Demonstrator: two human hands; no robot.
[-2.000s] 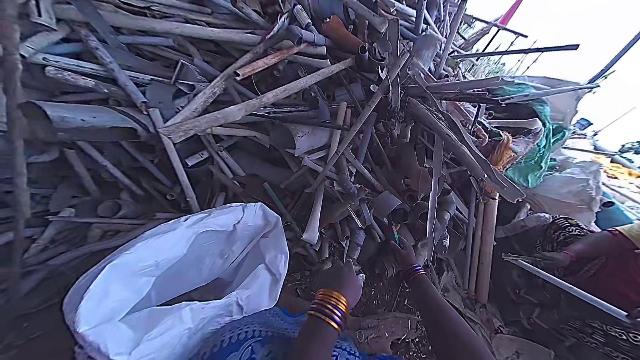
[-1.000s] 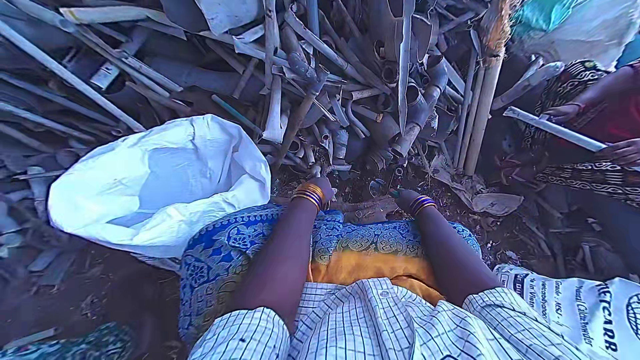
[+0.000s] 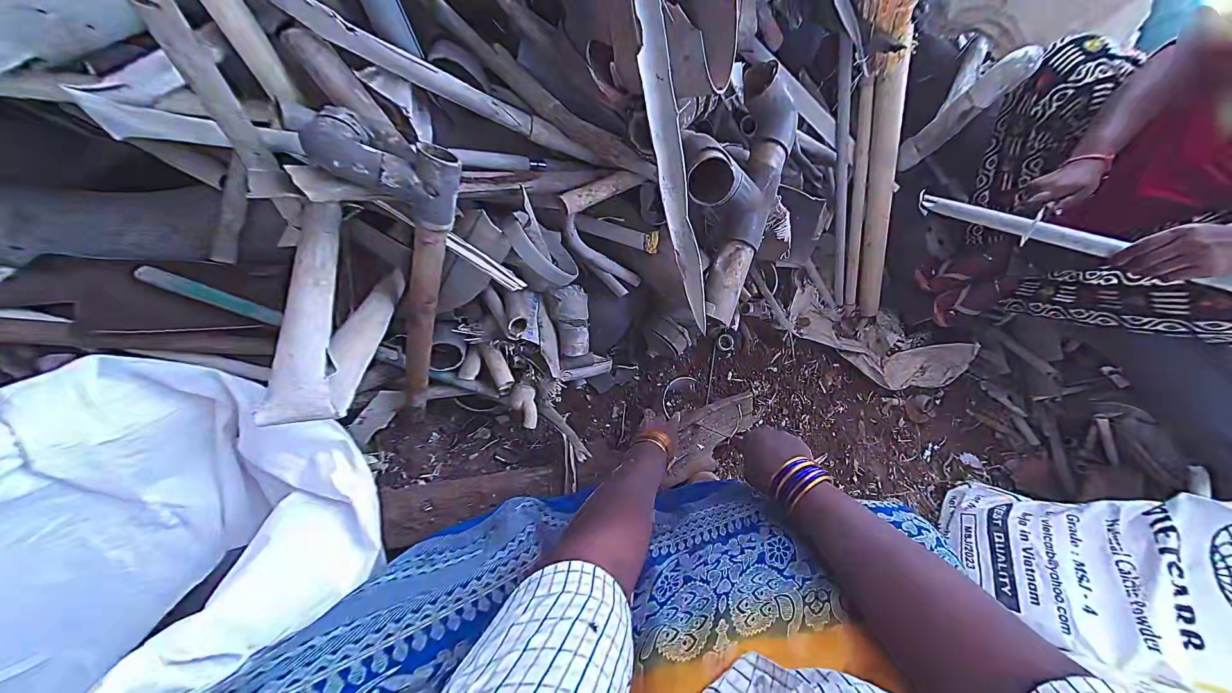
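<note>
My left hand (image 3: 658, 425), with orange bangles, is low over a flat piece of wood (image 3: 714, 423) on the ground, close to a thin ring-like piece (image 3: 680, 393). Whether its fingers grip that piece is unclear. Just right of the wood is my right hand (image 3: 770, 454), with purple and gold bangles; its fingers are curled down and their grip is hidden. A thin dark upright thing stands between the hands, with a short round pipe end (image 3: 725, 342) near its top. Beyond them lies a heap of grey plastic pipes and fittings, including a pipe fitting with an open socket (image 3: 714, 179).
An open white woven sack (image 3: 144, 500) lies at left. At right is a printed white sack (image 3: 1088, 577). A person (image 3: 1155, 173) at upper right holds a pale pipe (image 3: 1020, 226) across their lap. Wooden poles (image 3: 881, 173) stand in front of the heap.
The view has swung down and come closer to the ground. Both hands stay low between the lap and the pipe heap. The other person still holds the pale pipe.
</note>
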